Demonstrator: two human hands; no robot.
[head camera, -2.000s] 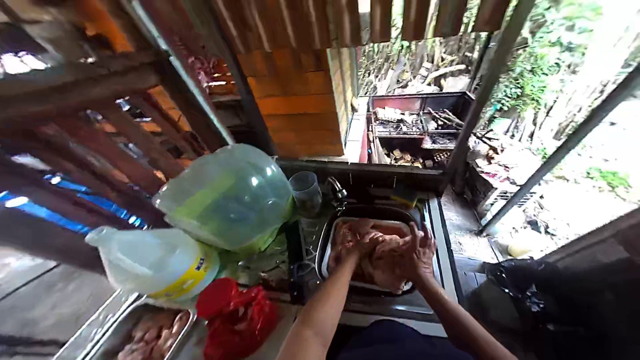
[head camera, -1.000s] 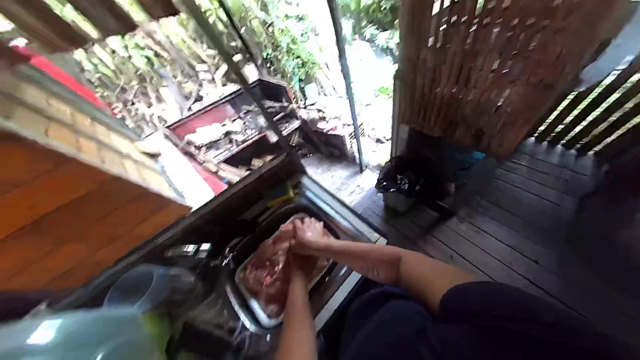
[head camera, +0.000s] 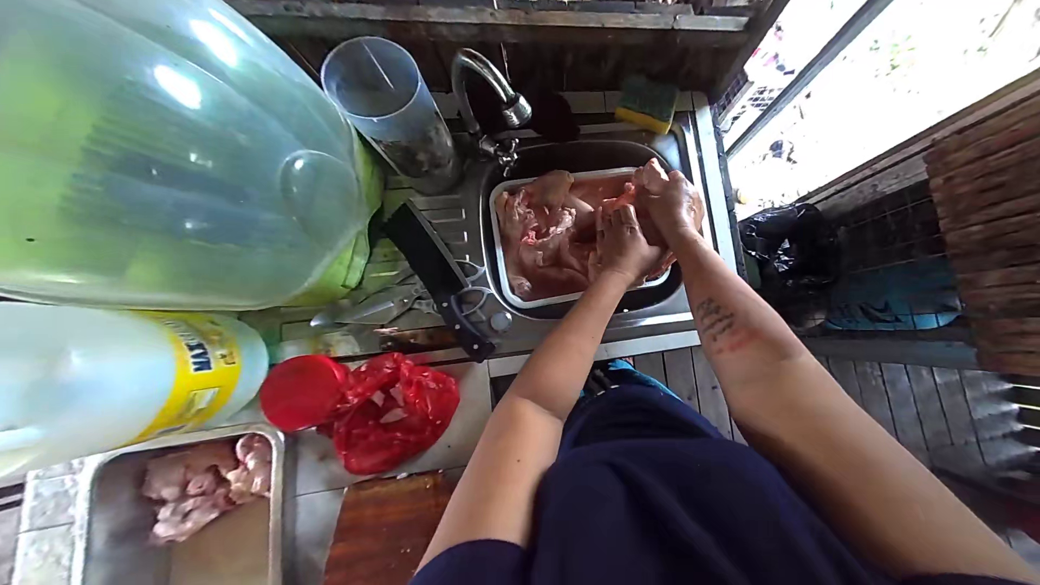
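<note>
A white-rimmed tray (head camera: 502, 268) with raw chicken pieces (head camera: 540, 219) in pinkish liquid sits inside the metal sink (head camera: 601, 154). Both hands are at the right part of the tray. My left hand (head camera: 626, 244) rests with bent fingers against a large piece of raw chicken (head camera: 642, 219). Beyond it, my right hand (head camera: 670, 203) grips the same piece near the tray's right end. The fingertips of both hands are partly hidden by meat.
Left of the sink lie a cleaver (head camera: 435, 264) and scissors (head camera: 479, 305). A faucet (head camera: 491, 89), clear plastic container (head camera: 398, 114), sponge (head camera: 647, 104), large translucent tub (head camera: 179, 154), plastic jug (head camera: 122, 374), red bag (head camera: 398, 414) and metal pan of meat (head camera: 280, 487) stand around.
The view has swung back left and down over the sink. Both hands stay on the meat in the tray; they were close together a second ago and are now slightly apart.
</note>
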